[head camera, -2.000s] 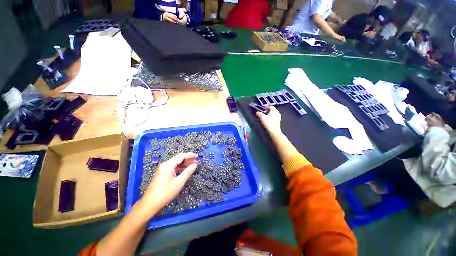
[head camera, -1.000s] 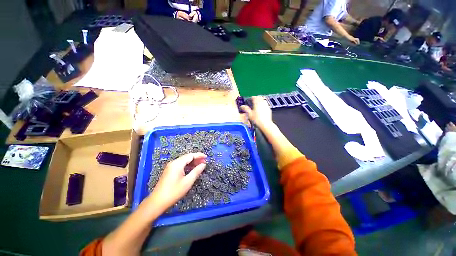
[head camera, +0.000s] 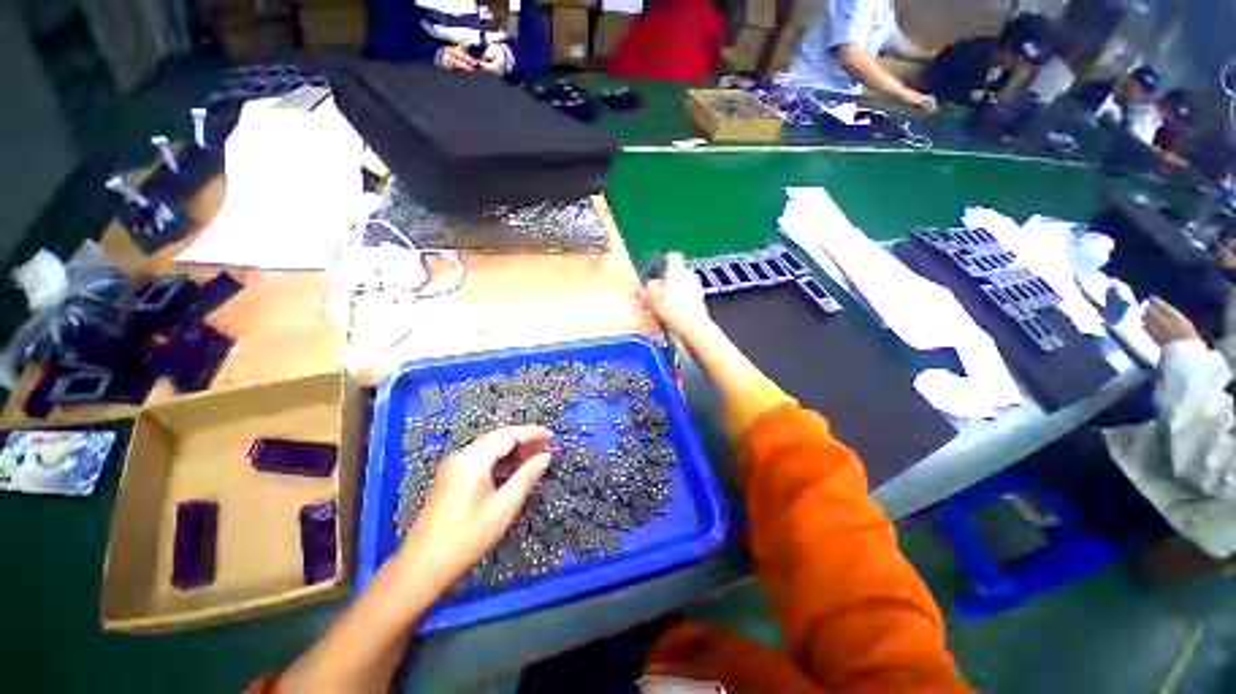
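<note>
The blue tray (head camera: 716, 522) holds a heap of small grey-brown inserts (head camera: 596, 481). My left hand (head camera: 475, 495) rests palm-in over the heap with curled fingers; the inside of the fingers is hidden. My right hand (head camera: 674, 301) is beyond the tray's back right corner, at the left edge of the black foam sheet (head camera: 840, 373). A small dark panel shows at its fingertips, mostly covered. A row of grey-rimmed units (head camera: 743, 270) lies on the foam just right of that hand, with one unit (head camera: 819, 296) set below the row's right end.
A tan carton (head camera: 237, 522) with three dark panels stands left of the tray. Loose frames (head camera: 149, 339) lie behind it. A black foam stack (head camera: 468, 136), white cable (head camera: 386, 285) and white sheets (head camera: 895, 292) lie farther back. Another person's hand (head camera: 1168, 323) is at right.
My right hand has moved left from the row to the foam's edge, where the loose dark panel lay; that panel no longer shows apart from the hand. My left hand stays over the tray.
</note>
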